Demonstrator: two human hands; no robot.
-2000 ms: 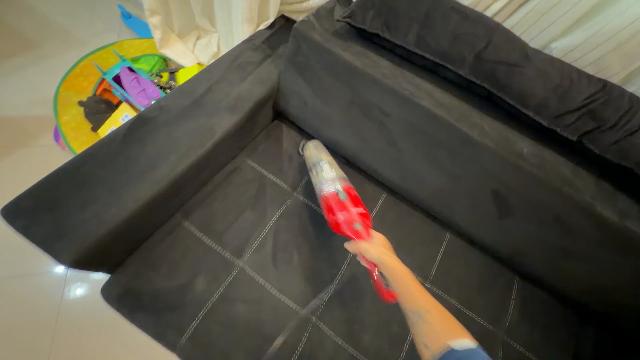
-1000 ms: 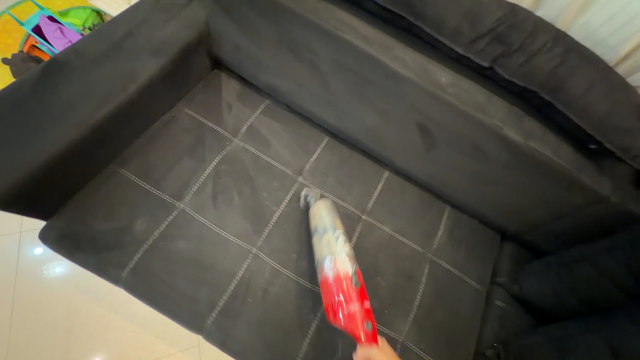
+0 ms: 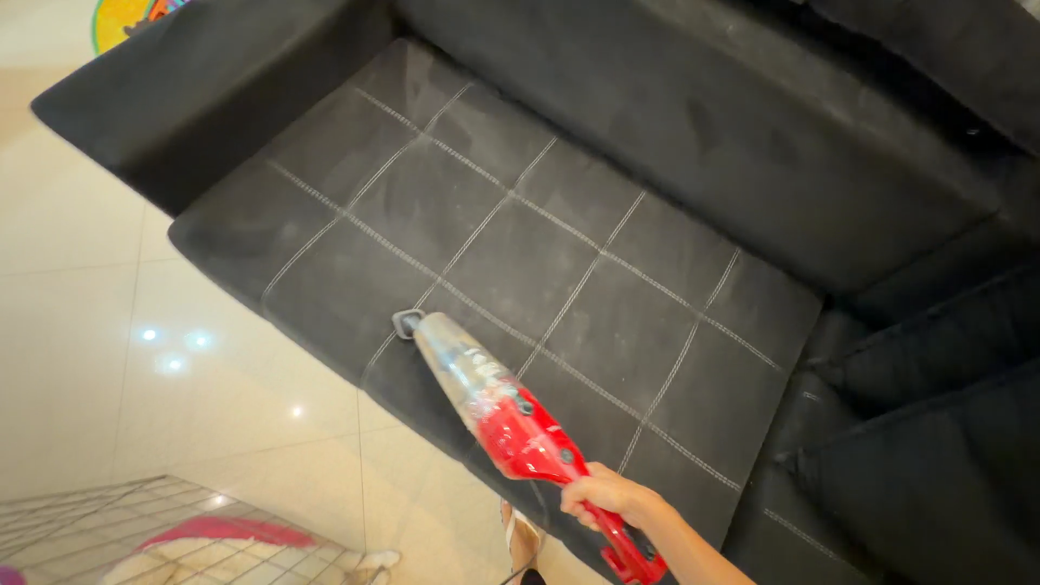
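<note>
My right hand (image 3: pixel 611 496) is closed round the red handle of a handheld vacuum cleaner (image 3: pixel 528 435), at the lower middle of the view. The vacuum has a clear dust chamber and a small grey nozzle (image 3: pixel 408 323). That nozzle rests on the black sofa seat (image 3: pixel 487 244), close to its front edge and beside a line of white stitching. A grid of double white stitching crosses the seat. My left hand is out of view.
The sofa's armrest (image 3: pixel 236 73) rises at the upper left, its backrest (image 3: pixel 691 122) at the upper right, and dark cushions (image 3: pixel 934 406) lie at the right. A wire pen (image 3: pixel 236 528) stands on the shiny tiled floor (image 3: pixel 244 406). A cord hangs near a sandalled foot (image 3: pixel 522 540).
The vacuum's nozzle was in the seat's back corner, then mid-seat; now it is close to the front edge. The view has shifted, bringing the wire pen and foot in.
</note>
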